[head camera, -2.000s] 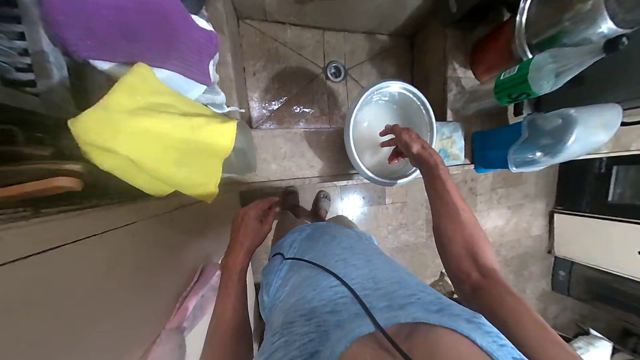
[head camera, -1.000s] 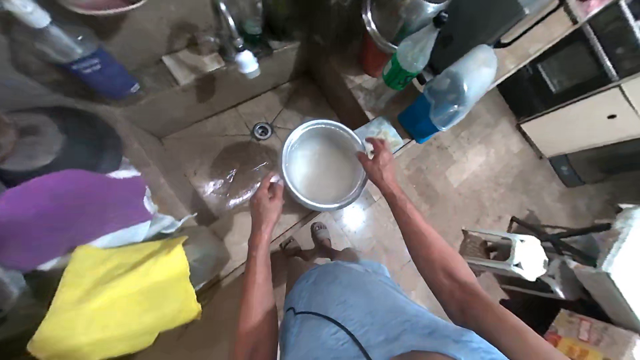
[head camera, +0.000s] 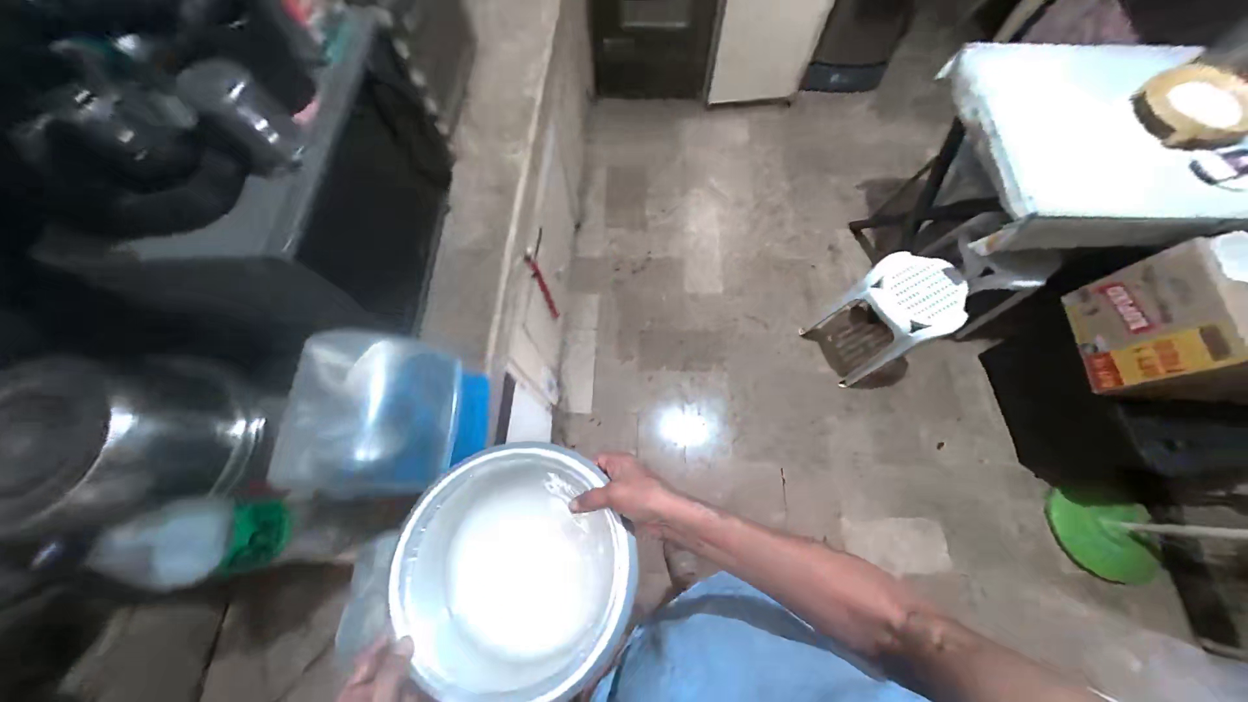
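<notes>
A round metal basin (head camera: 514, 575) with whitish, cloudy liquid in it is held between my two hands at the bottom centre. My right hand (head camera: 629, 495) grips the rim at its upper right, the thumb over the inner edge. At the lower left my left hand (head camera: 380, 668) holds the rim, with most of that hand cut off by the frame. Just beyond the basin lies a clear plastic container with a blue part (head camera: 375, 414), and left of it a clear bottle with a green band (head camera: 195, 541).
A large metal pot (head camera: 127, 439) and a dark appliance (head camera: 361, 185) stand on the left. Tiled floor (head camera: 702, 322) runs up the middle. On the right are a white plastic stool (head camera: 916, 292), a white-topped table (head camera: 1082, 146), a cardboard box (head camera: 1160, 317) and a green round object (head camera: 1102, 536).
The view has turned far to the right. Both hands now hold the basin, which stood by the floor drain earlier; two seconds ago my left hand was away from it.
</notes>
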